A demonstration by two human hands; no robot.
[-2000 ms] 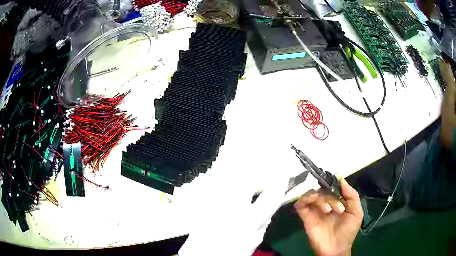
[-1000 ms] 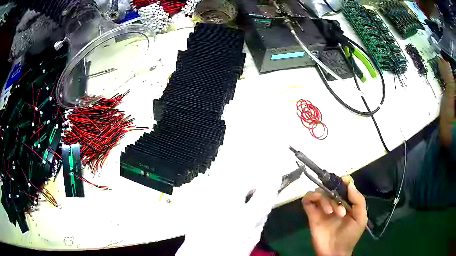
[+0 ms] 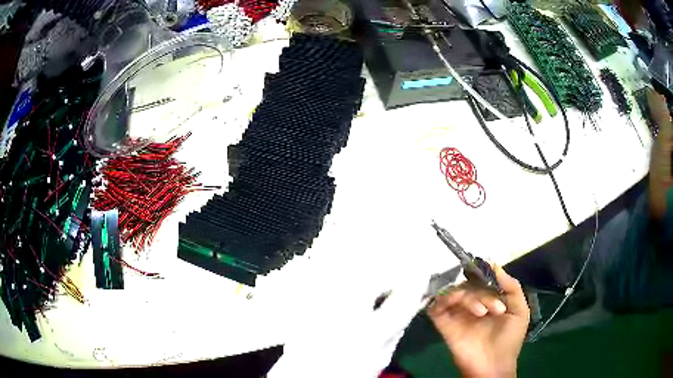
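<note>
My right hand (image 3: pixel 483 317), bare, is shut on the black handle of a soldering iron (image 3: pixel 461 255) at the lower right. The iron's tip points up and left, above the white tabletop and touching nothing. My left hand (image 3: pixel 347 332), in a white glove, is washed out against the table, so its fingers are hard to make out. A flat grey piece (image 3: pixel 444 280) sticks out of the glove beside the iron. A long stack of black panels (image 3: pixel 288 148) lies fanned in the middle. A single green-striped panel (image 3: pixel 108 251) lies left of it.
Red leads (image 3: pixel 147 188) and tangled wired panels (image 3: pixel 44 192) lie left. Red loops (image 3: pixel 461 176) lie right of the stack. Behind are a station (image 3: pixel 424 83), green-handled pliers (image 3: pixel 537 96), a looping black cable (image 3: pixel 567 140) and a clear round hood (image 3: pixel 99 111).
Against one second ago, my right hand has shifted slightly left and turned the iron, so its side tube shows less. The glove and grey piece have moved slightly right and down.
</note>
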